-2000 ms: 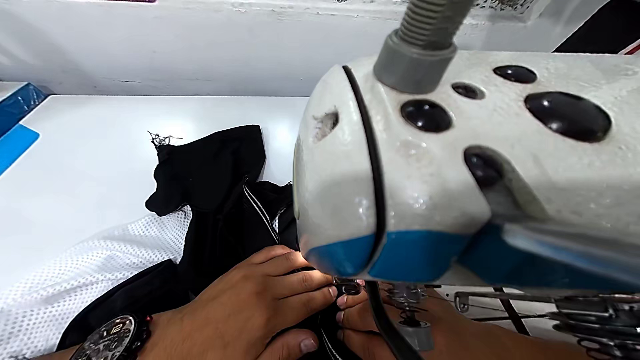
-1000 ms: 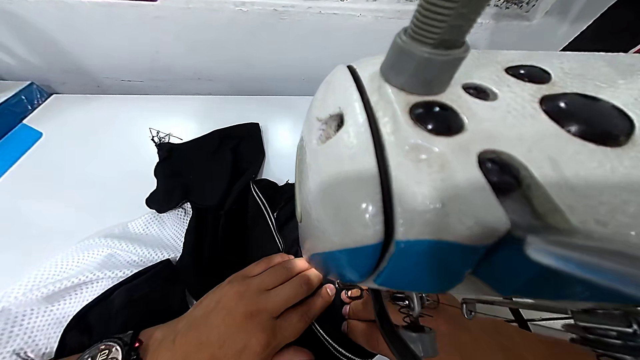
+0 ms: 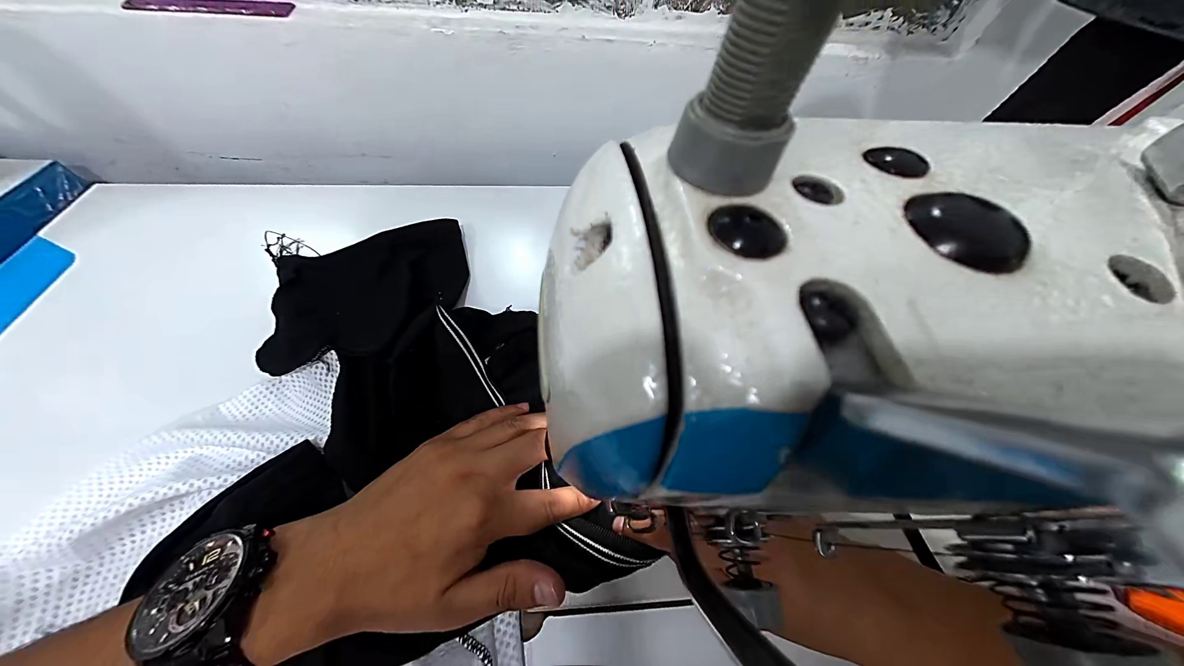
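Observation:
A white and blue industrial sewing machine head covers the right side of the view. My left hand, with a wristwatch on its wrist, lies palm down with fingers spread on black fabric that has a white-striped trim. White perforated mesh fabric adjoins the black cloth at the left. My right hand reaches in from the right beneath the machine head, its fingertips close to the black fabric. The machine hides most of it, so its grip cannot be seen. The needle area is hidden too.
The white table runs back to a white wall. A blue box and a flat blue piece lie at the left edge. A grey ribbed tube rises from the machine; springs and thread guides sit low in front.
The striped trim and black fabric near my hands have shifted, and a curved fabric edge now shows below the machine head. My left thumb, largely hidden one second ago, is now in sight, spread from the fingers.

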